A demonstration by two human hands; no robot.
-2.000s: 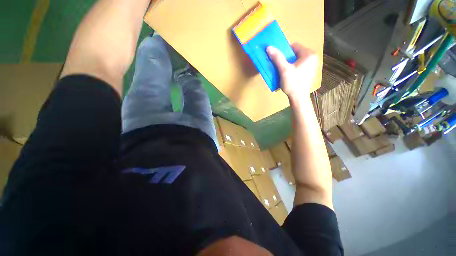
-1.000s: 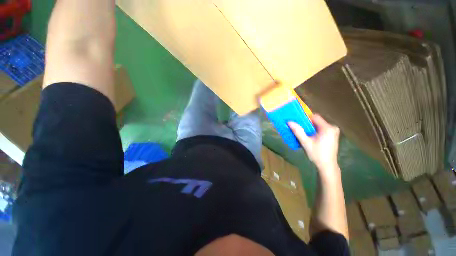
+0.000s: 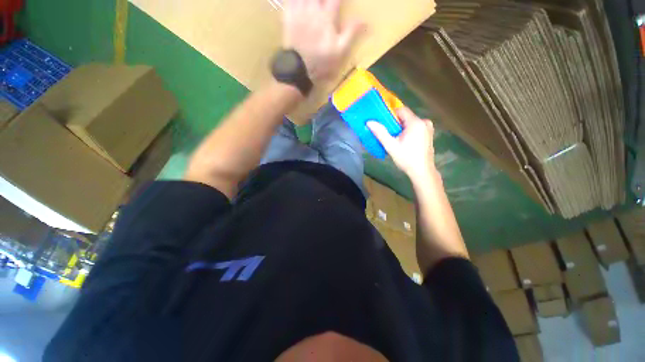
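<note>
A brown cardboard carton (image 3: 233, 35) lies at the top of the view, cut off by the frame's edge. My left hand (image 3: 315, 32), blurred, with a dark watch on the wrist, is over the carton's surface with its fingers apart; whether it touches is unclear. My right hand (image 3: 414, 145) grips a blue and orange-yellow tape dispenser (image 3: 369, 117). The dispenser's orange end is at the carton's near edge.
Flat cardboard sheets (image 3: 523, 99) stand in a stack at the right. Closed brown cartons (image 3: 534, 265) are on the floor at lower right. An open carton (image 3: 117, 106) and a blue gridded crate (image 3: 32, 71) are at the left.
My left arm has come down from the top edge, and the left hand now shows over the carton. My right hand and the dispenser are higher in view, still at the carton's edge.
</note>
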